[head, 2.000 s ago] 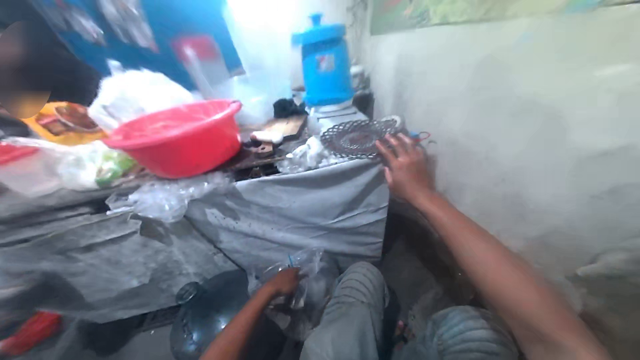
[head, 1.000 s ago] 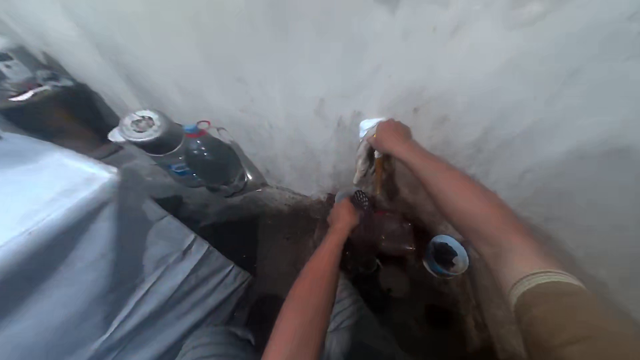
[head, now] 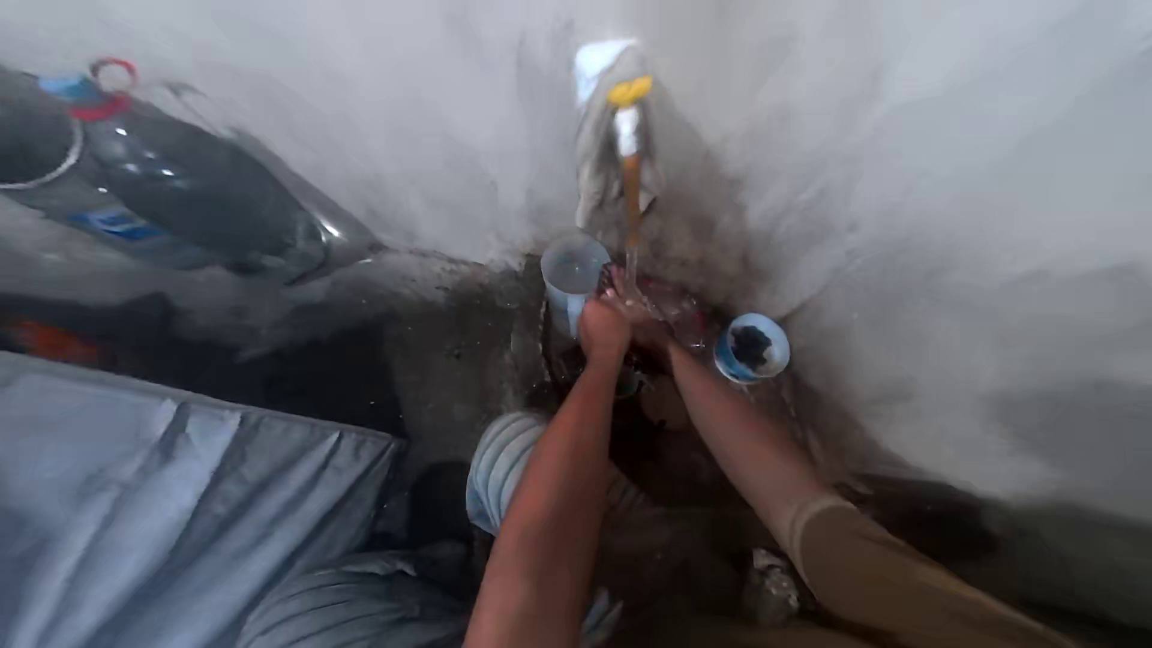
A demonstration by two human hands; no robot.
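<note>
Water runs in a thin stream from a tap with a yellow handle [head: 630, 91] on the wall, where a grey cloth [head: 596, 171] hangs. Under the stream, my left hand [head: 605, 326] and my right hand [head: 643, 315] are close together. A dark, small item, possibly a scrubber, shows at the fingers of my left hand; its kind and my exact grip are blurred. Just left of my hands stands a translucent plastic jug [head: 573, 270], its handle beside my left hand. Whether my right hand holds anything cannot be told.
A small blue-and-white tub [head: 752, 349] with dark contents stands right of my hands. At the upper left, a large clear plastic bottle [head: 198, 180] with a red ring lies near the wall. A grey sheet [head: 180, 495] covers a surface at the lower left.
My right hand has moved down from the tap to beside my left hand. Water now runs from the tap. The view has swung from the covered table to the wall corner.
</note>
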